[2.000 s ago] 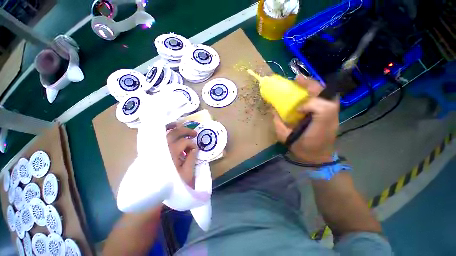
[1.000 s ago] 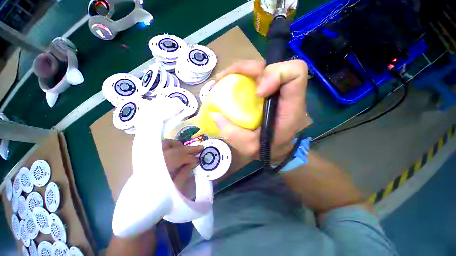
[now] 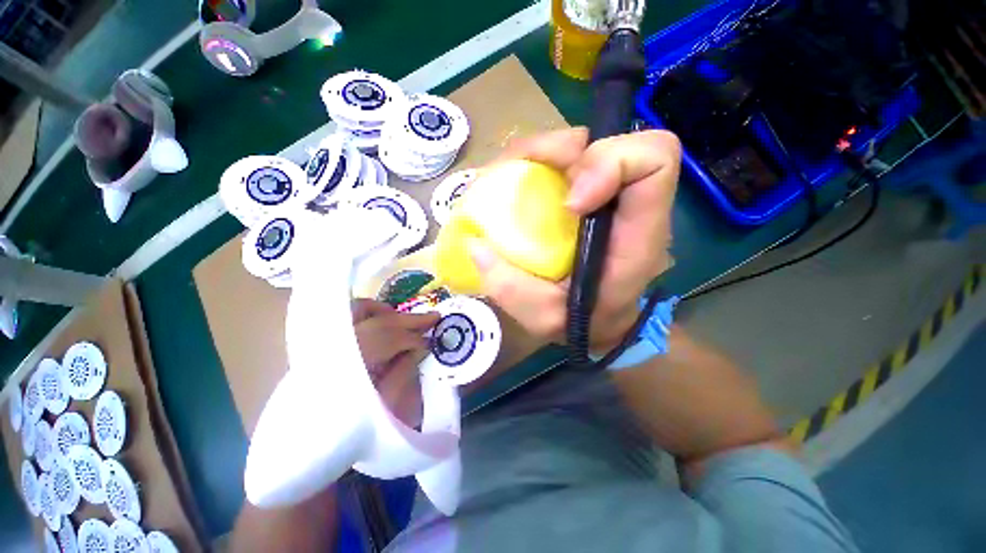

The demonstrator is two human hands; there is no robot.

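My right hand [image 3: 633, 216] grips the yellow squeeze bottle [image 3: 519, 216] and also holds the black soldering iron [image 3: 594, 248], its metal end pointing up and away. The bottle's lower end points at the green circuit board [image 3: 408, 286] in the open end of the white fan housing [image 3: 335, 389]; its nozzle tip is hard to make out. My left hand [image 3: 391, 351] is partly hidden by the housing; its fingers are at the thin lead wires [image 3: 420, 304] and the edge of a motor cover [image 3: 458, 339] beside the board.
More motor covers [image 3: 424, 135] are stacked on the brown cardboard [image 3: 514, 97] ahead. Grille covers [image 3: 83, 371] lie at left. Other housings [image 3: 128, 140] stand at the upper left. A blue tray [image 3: 757, 205] with black units and cables is at right, beside a yellow tub [image 3: 576, 45].
My right hand has brought the bottle left from over the cardboard to the board. The soldering iron now points up and away. In the last second the hands have hardly moved.
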